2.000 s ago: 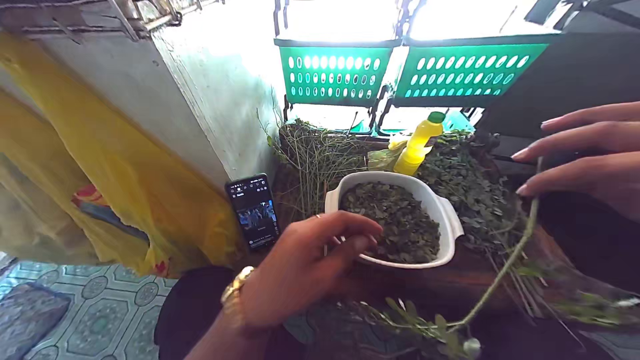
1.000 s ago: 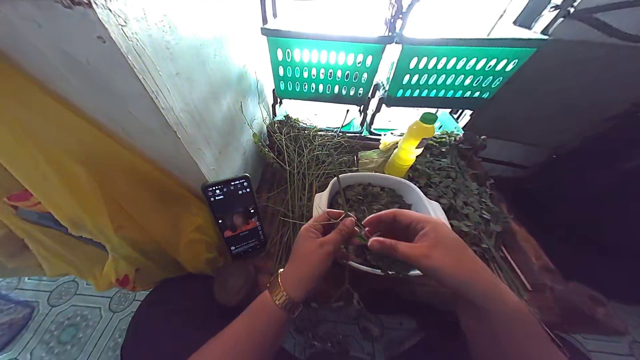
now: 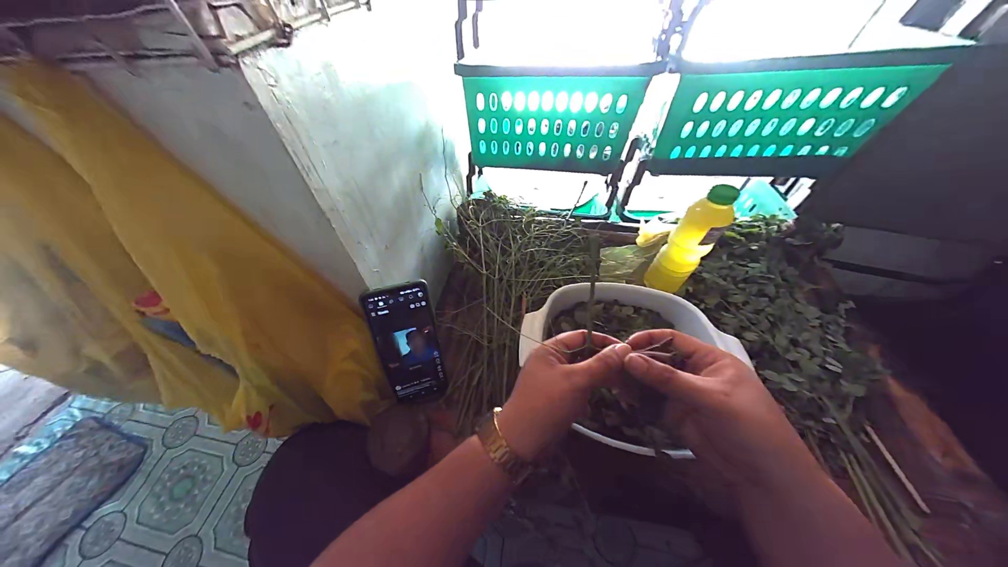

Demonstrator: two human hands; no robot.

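Note:
Over a white plastic tub (image 3: pixel 720 340) of loose green leaves (image 3: pixel 614 315), my two hands meet at the fingertips. My left hand (image 3: pixel 563 386), with a gold-coloured watch (image 3: pixel 500 449) at its wrist, pinches a thin green plant stem (image 3: pixel 593 283) that stands upright. My right hand (image 3: pixel 701 394) pinches thin stalks of the greenery against the left fingertips. Left of the tub lies a heap of bare stems (image 3: pixel 504 283). On its right is a pile of leafy stems (image 3: pixel 780 323).
A yellow bottle with a green cap (image 3: pixel 685 244) stands behind the tub. A lit smartphone (image 3: pixel 405 342) leans at the left, near a yellow curtain (image 3: pixel 205 283). Green perforated baskets (image 3: pixel 551 118) are at the back, beside a pale wall (image 3: pixel 378 134).
My right hand has come from the far right to meet my left over the tub. The long leafy stem that hung from it two seconds ago is no longer seen there.

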